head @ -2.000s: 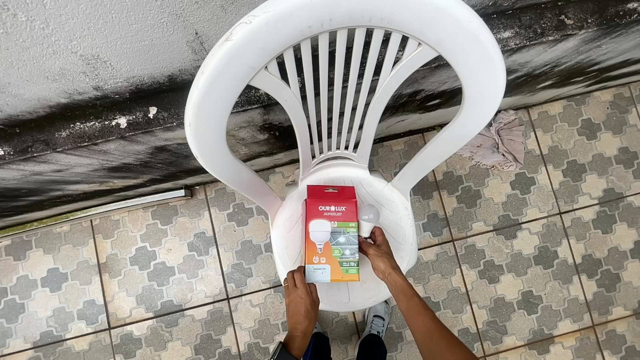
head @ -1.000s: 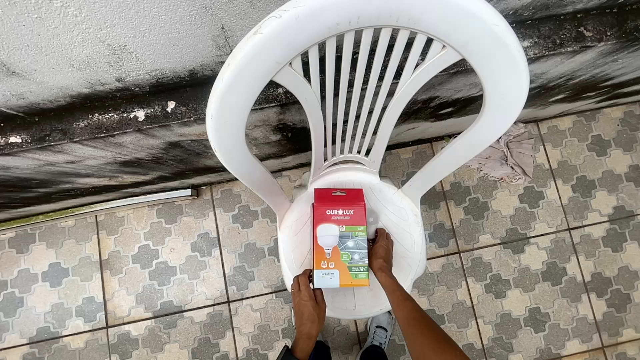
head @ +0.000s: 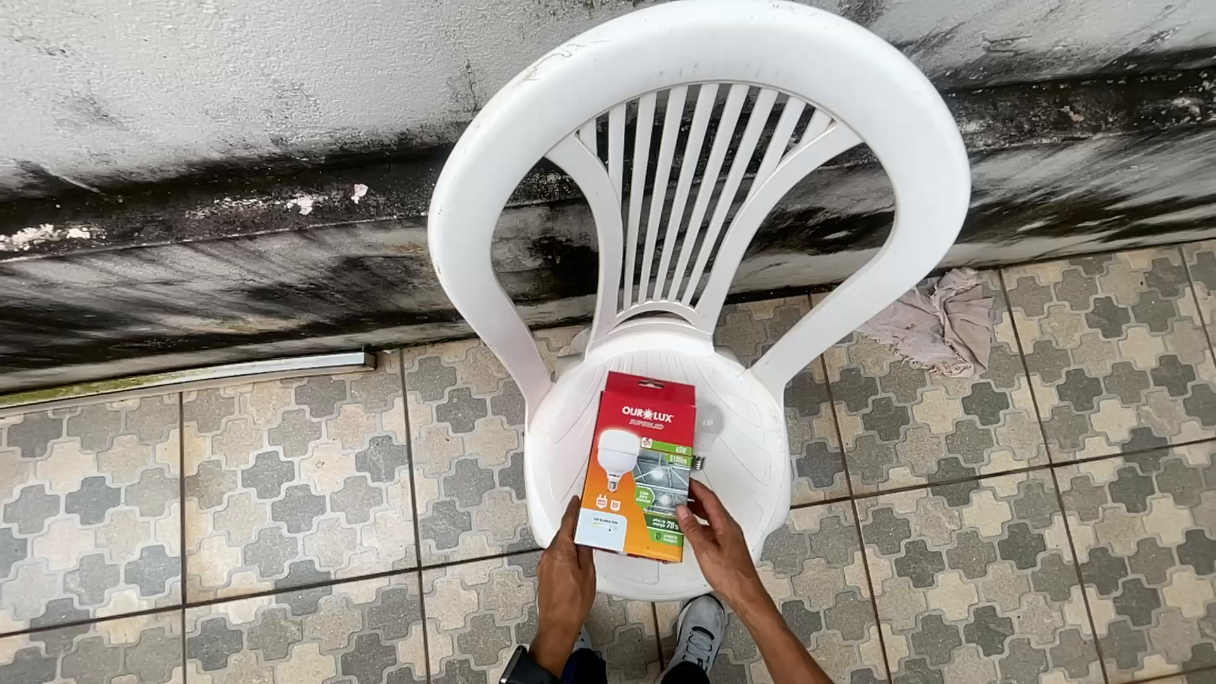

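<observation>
A red and orange Ourolux LED bulb box (head: 638,470) is between my two hands over the seat of a white plastic chair (head: 750,475). My left hand (head: 567,579) holds the box by its lower left edge. On the lower right edge, the thumb and fingers of my right hand (head: 719,546) grip it too. A white light bulb (head: 709,427) lies on the seat just right of the box, its metal screw base pointing toward me and partly hidden by the box.
Behind the chair runs a stained white wall (head: 285,95) with a dark ledge. A crumpled cloth (head: 940,323) lies on the patterned tile floor (head: 950,560) at the right. A metal strip (head: 285,366) lies along the wall's foot at the left. My shoe (head: 700,632) is below the seat.
My right hand was at the bulb two seconds ago; now it is lower, on the box's right edge. My left hand has stayed at the box's lower left.
</observation>
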